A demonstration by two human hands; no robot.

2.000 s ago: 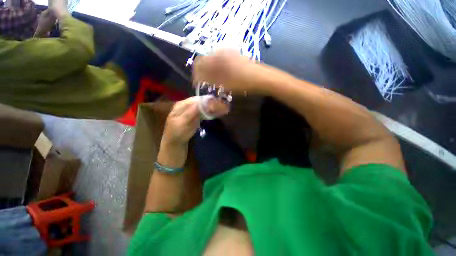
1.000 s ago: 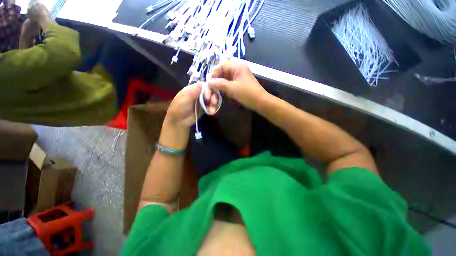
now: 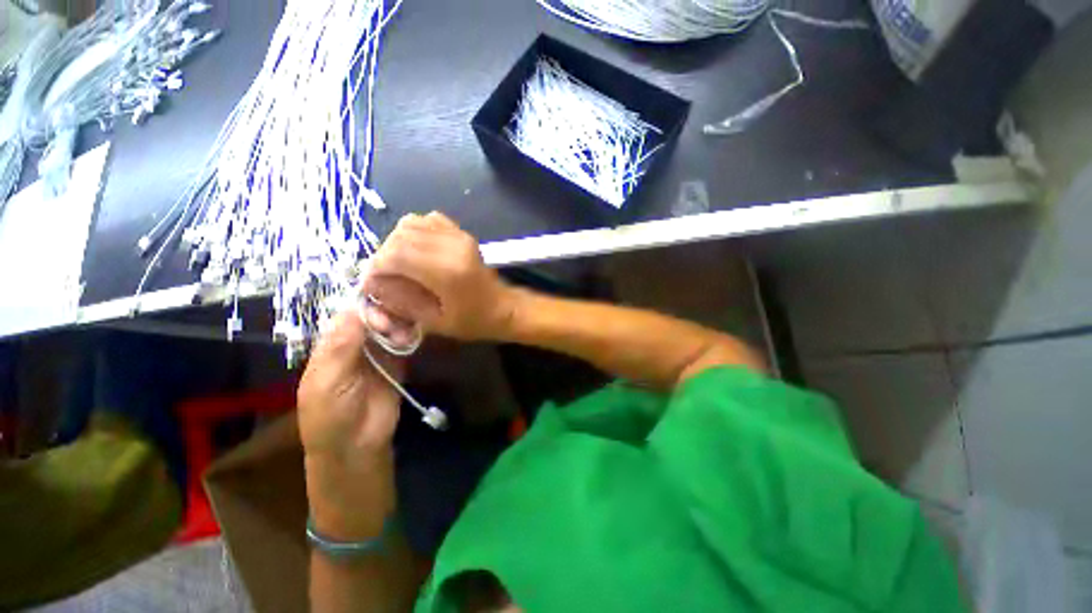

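My left hand (image 3: 347, 389) and my right hand (image 3: 434, 278) are together just off the bench edge. Between their fingers they hold a thin white cable (image 3: 404, 344) wound into a small loop. Its pale plug (image 3: 434, 417) hangs free below the loop. My fingers hide part of the loop. The cable bundle (image 3: 299, 144), a fan of loose white cords, lies on the bench behind my left hand, with plug ends over the edge. The black tie tray (image 3: 483, 125) holds a pile of short white twist ties (image 3: 584, 134).
The pale bench edge (image 3: 719, 226) runs across the view. A large white cable hank (image 3: 659, 14) lies at the back. More bundled cables (image 3: 114, 60) lie at the left. Below left are a brown carton (image 3: 258, 509), a red stool (image 3: 201, 461) and a person's yellow-green sleeve (image 3: 84, 503).
The view has swung right, so the bench and tray appear further left. My right hand, earlier over the bundle's plug ends, has come to the loop and closed around it with my left.
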